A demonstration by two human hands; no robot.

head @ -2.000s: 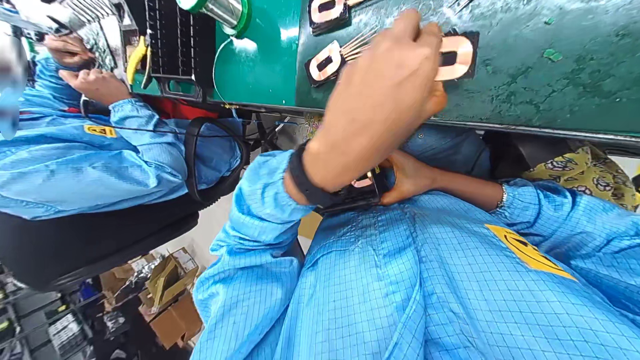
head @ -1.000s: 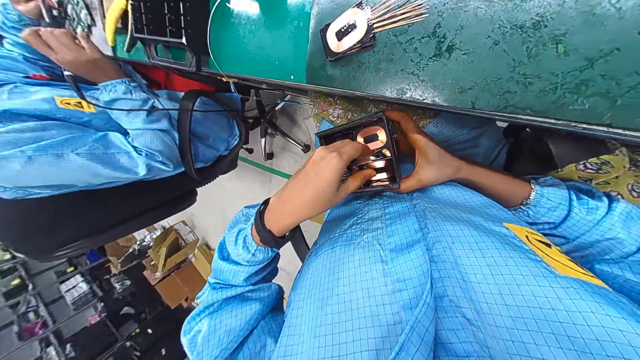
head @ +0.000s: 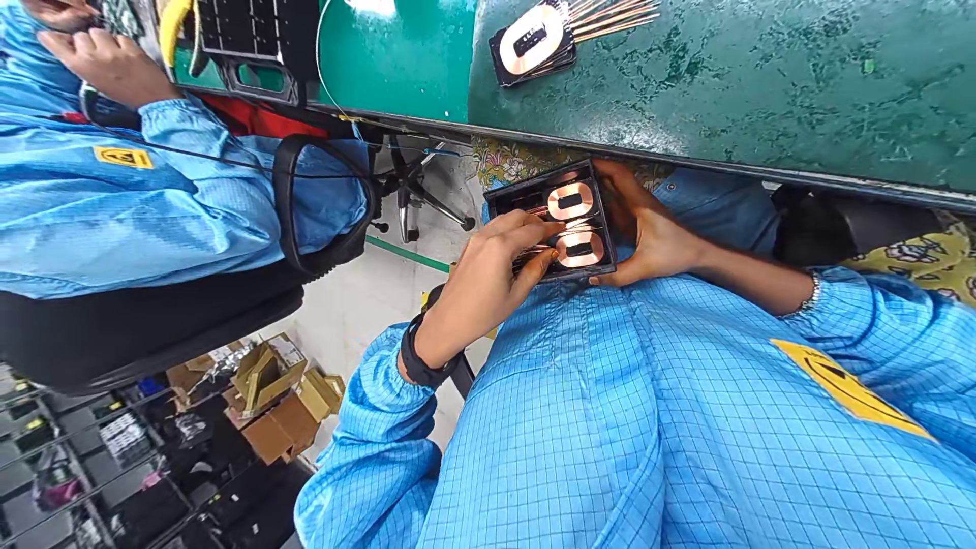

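Note:
A black open-topped box [head: 602,221], tilted, is held above my lap. My right hand [head: 659,236] grips its right side, with the thumb at the lower corner and the other fingers partly hidden behind it. Two flat oval copper coils with black centres show inside, an upper coil [head: 570,200] and a lower coil [head: 579,250]. My left hand [head: 507,255] reaches in from the left, its thumb and fingers closed around the copper leads beside the lower coil. These fingers hide part of the box's interior. On the bench lies a stack of similar coils [head: 534,38] with long leads.
The green bench's front edge [head: 724,164] runs just beyond the box. At left, a person in a blue smock [head: 137,221] sits close by, near a black rack [head: 255,34] and yellow-handled pliers [head: 174,30]. Cardboard boxes [head: 282,427] lie on the floor at lower left.
My left hand has moved from over the coils on the bench down into the box. The box, largely hidden behind my arm two seconds ago, now shows and is more tilted than one second ago.

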